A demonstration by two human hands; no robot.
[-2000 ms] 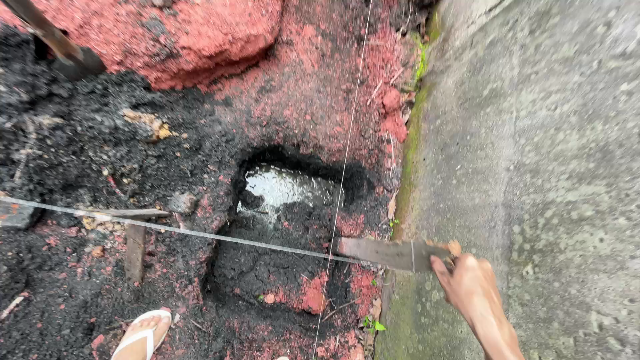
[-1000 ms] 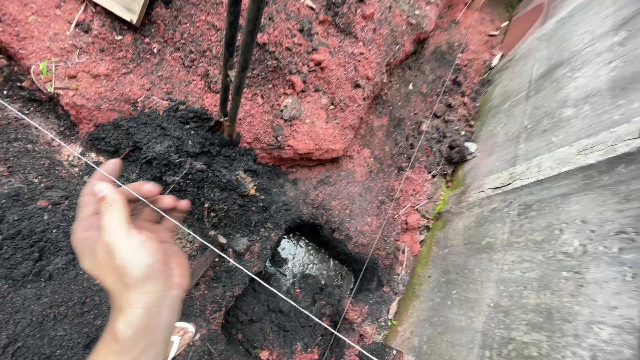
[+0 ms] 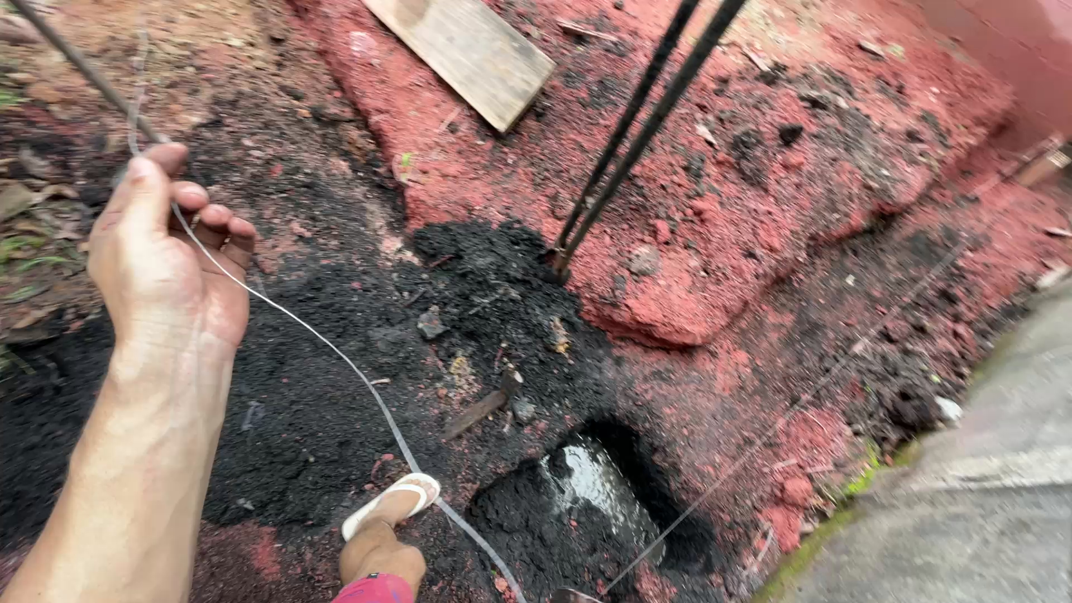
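My left hand (image 3: 172, 247) is raised at the left, palm up, with its fingers curled and the thumb and index finger pinching a thin white string (image 3: 318, 339). From the hand the string sags down past my foot in its white flip-flop (image 3: 392, 502). A square hole (image 3: 586, 502) in black and red soil, with shiny wet material inside, lies at the lower middle. A second taut string (image 3: 754, 452) crosses the hole's right side toward the upper right. My right hand is not in view.
Two dark rods, apparently of a digging tool (image 3: 628, 142), stand in the soil. A wooden board (image 3: 477, 63) lies on the red earth bank (image 3: 695, 293). A grey concrete wall (image 3: 963, 502) borders the right, and a stick (image 3: 481, 412) lies near the hole. A thin pole (image 3: 88, 71) slants behind the hand.
The string by my left hand was taut and straight and now hangs slack. The right hand with its flat blade, seen two seconds ago, has left the view. The view has swung up and left.
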